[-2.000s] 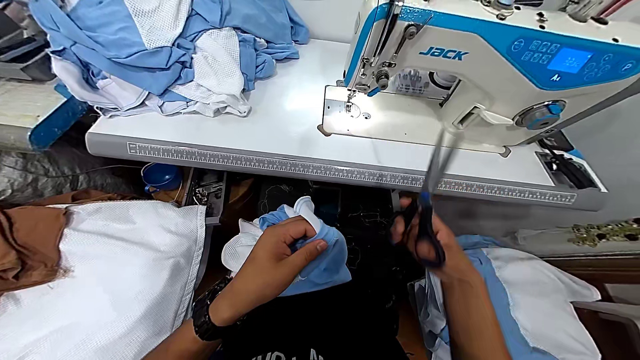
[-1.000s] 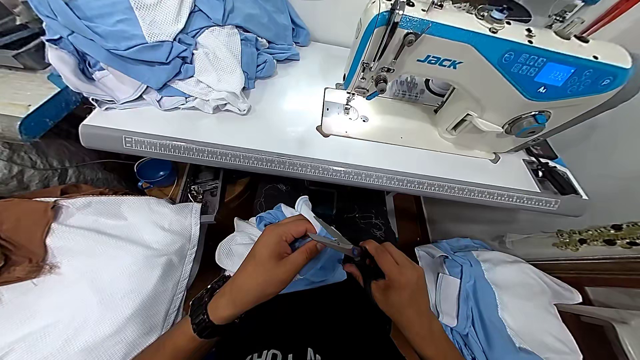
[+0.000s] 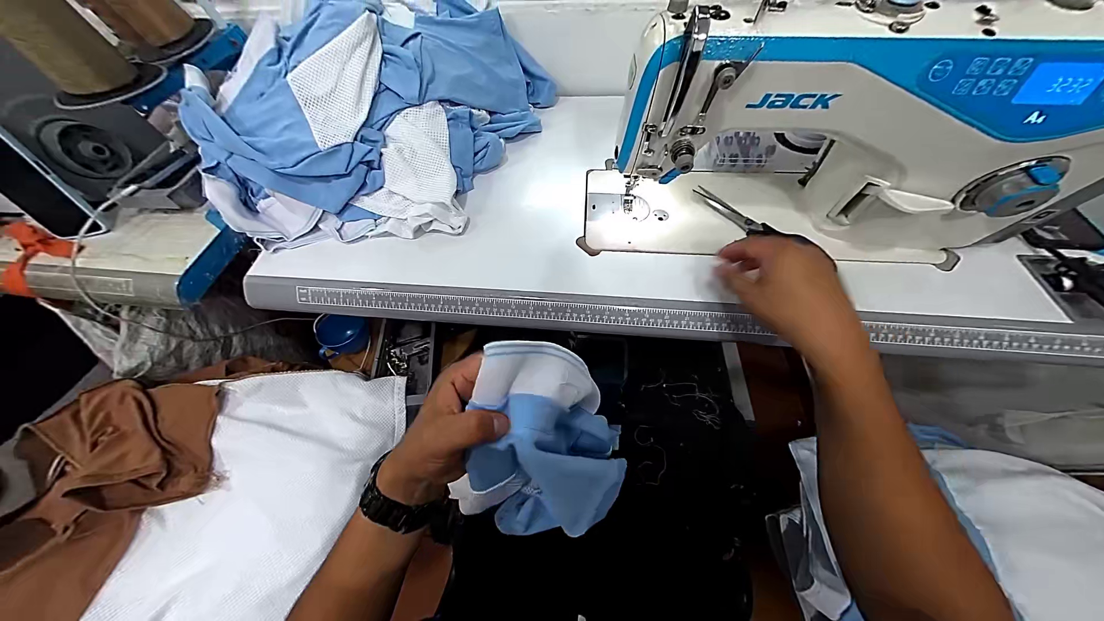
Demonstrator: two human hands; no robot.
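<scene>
My left hand [image 3: 448,427] grips a small blue and white fabric piece [image 3: 552,440] above my lap, thumb on top. My right hand [image 3: 780,280] is over the front of the sewing table, partly blurred, right beside the scissors [image 3: 733,214]. Their blades lie on the bed of the Jack sewing machine [image 3: 871,112], pointing left toward the needle; the handles are partly hidden by the hand. Whether the fingers still touch them cannot be told.
A pile of blue and white fabric [image 3: 345,129] lies on the table [image 3: 517,267] at the left. White cloth [image 3: 276,483] and brown cloth [image 3: 129,440] are at lower left, more blue and white pieces [image 3: 1018,509] at lower right. Thread cones [image 3: 65,43] stand at upper left.
My right hand has moved from beside the fabric piece up to the machine bed, where the scissors it held now lie. My left hand still holds the fabric piece.
</scene>
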